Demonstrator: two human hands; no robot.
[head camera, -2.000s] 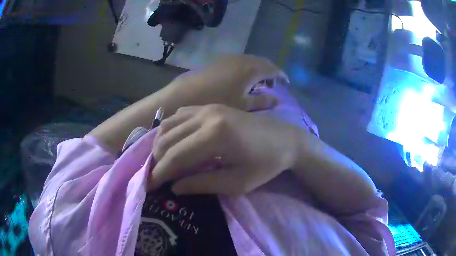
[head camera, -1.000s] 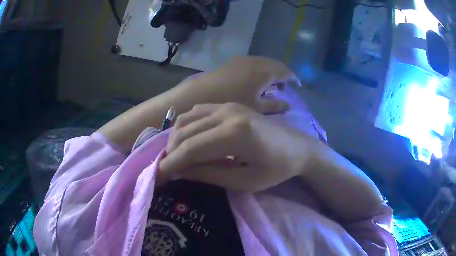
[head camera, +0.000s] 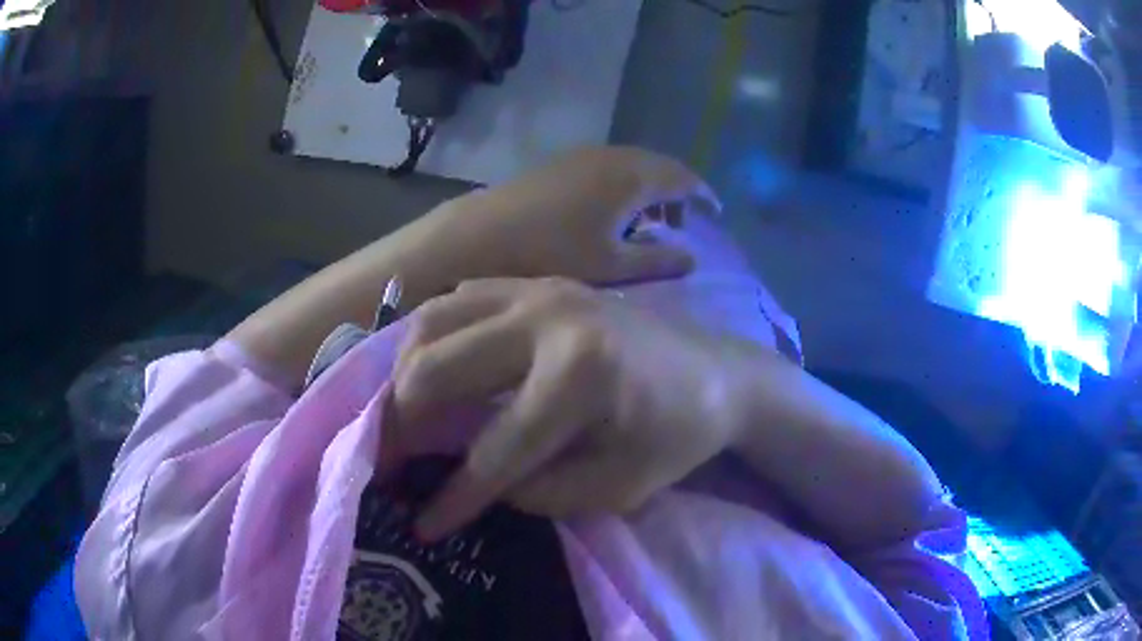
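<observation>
My forearms cross in front of my chest in a pink shirt (head camera: 251, 476). My left hand (head camera: 632, 213) lies on the upper, farther side, by a fold of pink cloth; its fingertips are hidden. My right hand (head camera: 564, 388) lies nearer, its fingers at the shirt's open edge, holding the cloth; one finger extends down over the dark printed undershirt (head camera: 501, 595). A pen-like item (head camera: 390, 302) and a pale curved item (head camera: 332, 351) stick out behind the pink cloth.
A red and black rig (head camera: 438, 63) stands on a white floor plate (head camera: 551, 132) ahead. A very bright panel (head camera: 1046, 263) glares at right. Clear plastic wrap (head camera: 107, 401) is at left. A lit, grid-like item (head camera: 1021, 557) is at lower right.
My right hand's fingers have shifted, and one now extends down over the undershirt. My arms stay crossed. The view has shifted slightly.
</observation>
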